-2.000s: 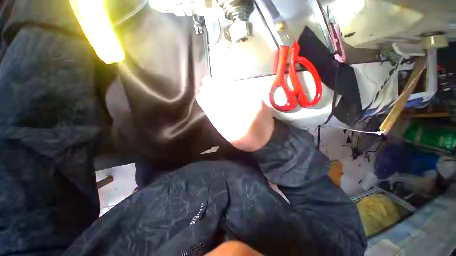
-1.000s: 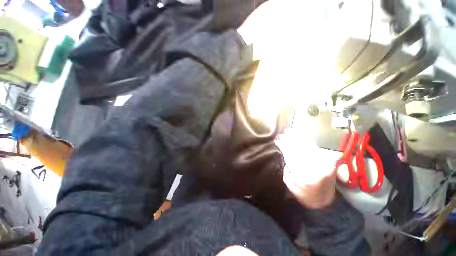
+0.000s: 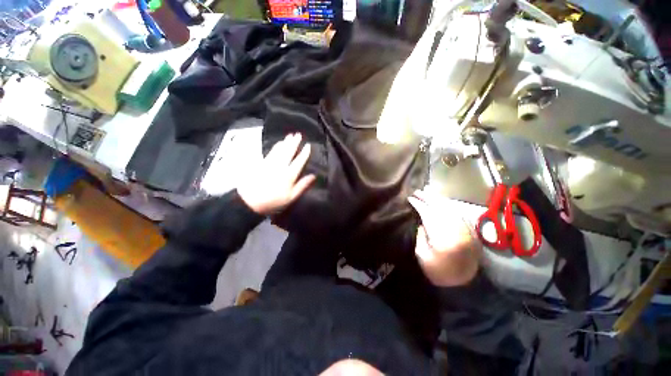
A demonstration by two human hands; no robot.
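Note:
A dark, shiny brown-black panel (image 3: 368, 158) lies on the machine table and drapes down over the front edge towards my lap. My left hand (image 3: 276, 176) lies flat on the panel's left part, fingers spread. My right hand (image 3: 445, 242) is at the panel's right edge, below the needle area; glare whitens it, and whether its fingers pinch the edge cannot be told. Red-handled scissors (image 3: 508, 220) lie just right of my right hand. The cream-white sewing machine (image 3: 559, 95) stands above them, its needle area partly lost in glare.
A black material strip (image 3: 570, 250) lies right of the scissors. More dark fabric (image 3: 235, 81) is heaped at the back left. A second machine part with a round wheel (image 3: 73, 60) and a green block (image 3: 146, 84) stand far left. An orange-yellow panel (image 3: 110, 220) is below the table.
The view has swung left and widened. My left hand, out of sight before, now shows flat on the panel. My right hand stays by the panel's right edge; the scissors still lie beside it.

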